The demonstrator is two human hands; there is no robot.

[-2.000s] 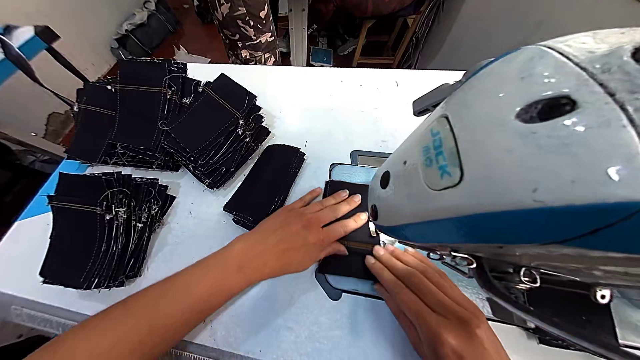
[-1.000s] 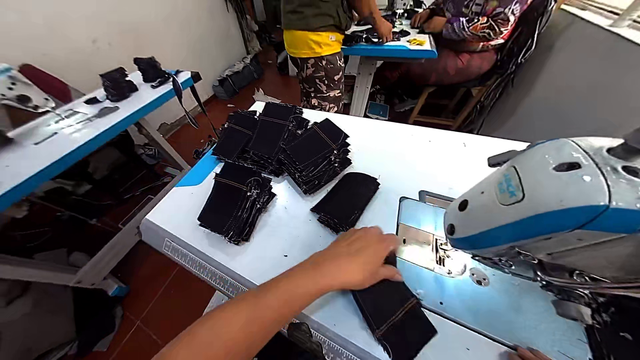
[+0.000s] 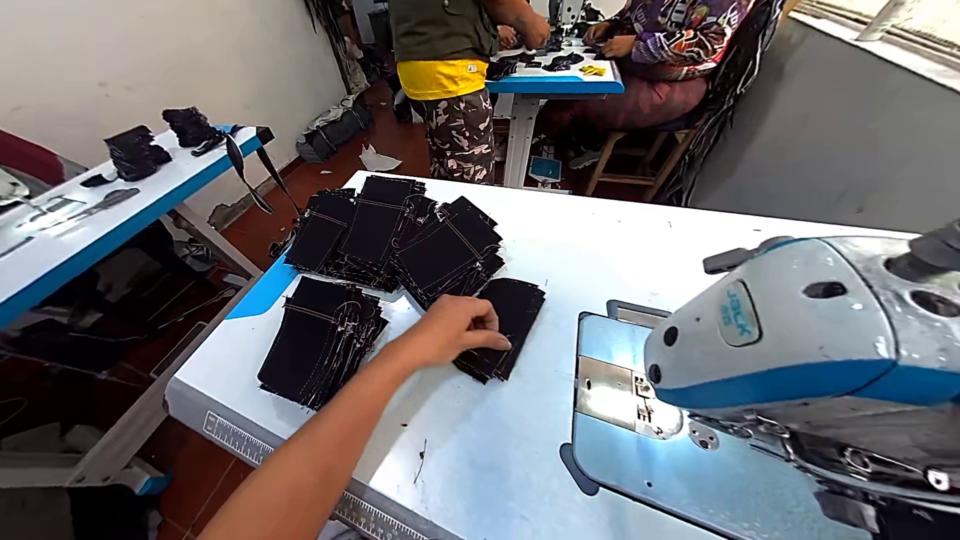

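Note:
My left hand (image 3: 461, 330) reaches over the white sewing table and touches a small stack of dark fabric pieces (image 3: 517, 319), thumb and fingers curled at its left side; whether it pinches a piece I cannot tell. Left of it lies a pile of dark stitched fabric pieces (image 3: 311, 341). Behind are further piles of dark pieces with topstitching, one nearer the hand (image 3: 446, 251), one in the middle (image 3: 375, 225) and one at the left (image 3: 322, 229). To the right is a Jack sewing machine (image 3: 787, 330) above its metal needle plate (image 3: 615, 394). My right hand is out of view.
A second white table (image 3: 127, 202) with dark bundles stands at the left. Beyond the far edge, a person in camouflage trousers (image 3: 461, 135) stands and another sits at a further table (image 3: 555, 84). A measuring scale (image 3: 240, 436) runs along the near table edge.
My left hand has moved from the dark piece near the needle plate to the small stack. That piece and my right hand are no longer in view. The view swung up and left after the first frame.

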